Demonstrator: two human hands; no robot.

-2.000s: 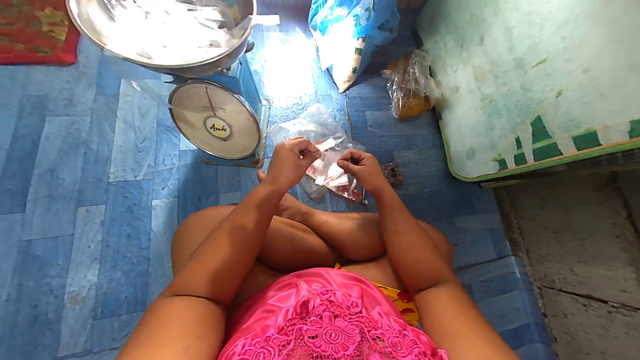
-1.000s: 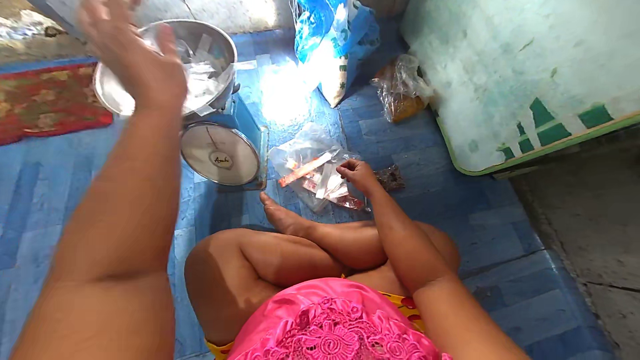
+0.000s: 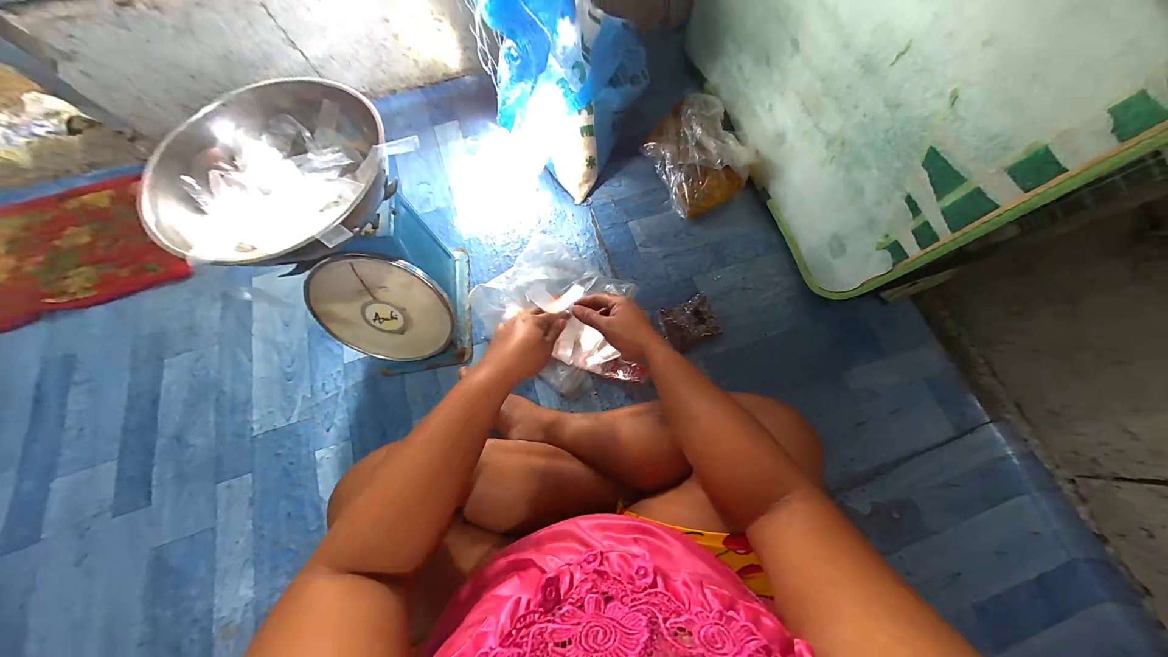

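My left hand point(image 3: 529, 339) and my right hand point(image 3: 619, 321) meet over a clear plastic bag point(image 3: 538, 265) on the floor before my crossed legs. Between my fingertips is a small whitish strip point(image 3: 558, 298), pinched from both sides; whether it is paper or plastic I cannot tell. More white and red strips point(image 3: 589, 347) lie in or on the bag, just below my hands. A small packet with dark contents point(image 3: 691, 322) rests to the right of my right hand.
A dial scale point(image 3: 379, 307) at the left carries a metal bowl point(image 3: 169, 210) full of small clear packets. Further back are a blue plastic bag point(image 3: 620, 68) and a clear bag with yellowish-brown contents point(image 3: 698, 160). A green-edged board point(image 3: 821, 137) stands right; a red patterned mat point(image 3: 87, 246) lies far left.
My left hand has come back from beside the metal bowl to the strips, where it meets my right hand again. My right hand has stayed over the clear bag.
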